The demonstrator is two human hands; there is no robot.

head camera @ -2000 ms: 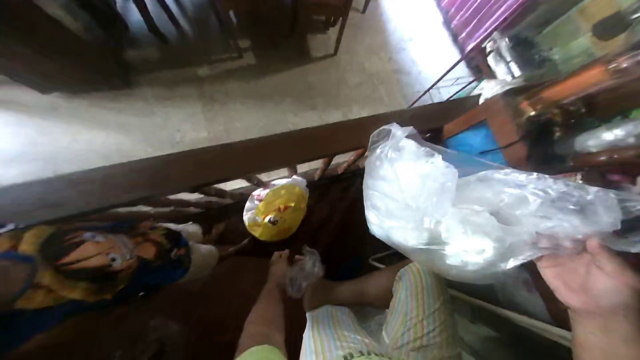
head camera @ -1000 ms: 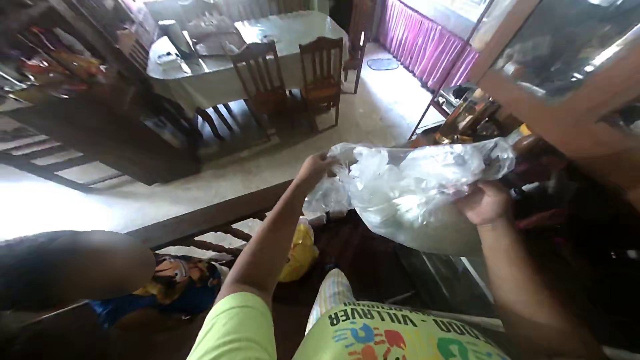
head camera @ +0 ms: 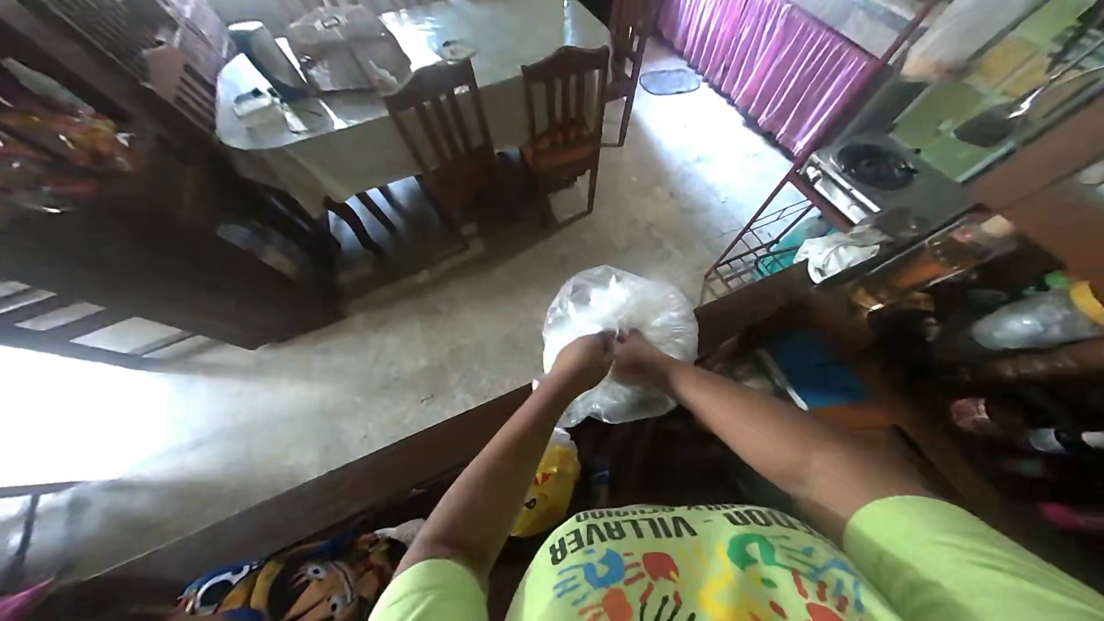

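A large clear plastic bag point(head camera: 617, 297), filled with whitish plastic, is held out in front of me at the centre of the view. My left hand point(head camera: 586, 360) and my right hand point(head camera: 636, 358) are closed side by side on its gathered top. Its bulk spreads around and beyond both fists. Below my left wrist, partly behind the forearm, is a yellow plastic bag point(head camera: 552, 487). The exact contents of the clear bag cannot be told.
A dark wooden railing point(head camera: 345, 470) runs below the bag. Beyond it are a cloth-covered table point(head camera: 362, 151) and wooden chairs point(head camera: 565, 121). At right are a gas stove point(head camera: 880, 172) and a cluttered shelf point(head camera: 1018, 362). A cartoon-printed item point(head camera: 302, 578) lies at lower left.
My hands have come together on the clear bag's top; one second ago they held it stretched sideways, apart. The bag now looks rounder. The view has shifted, and the person at lower left is out of view.
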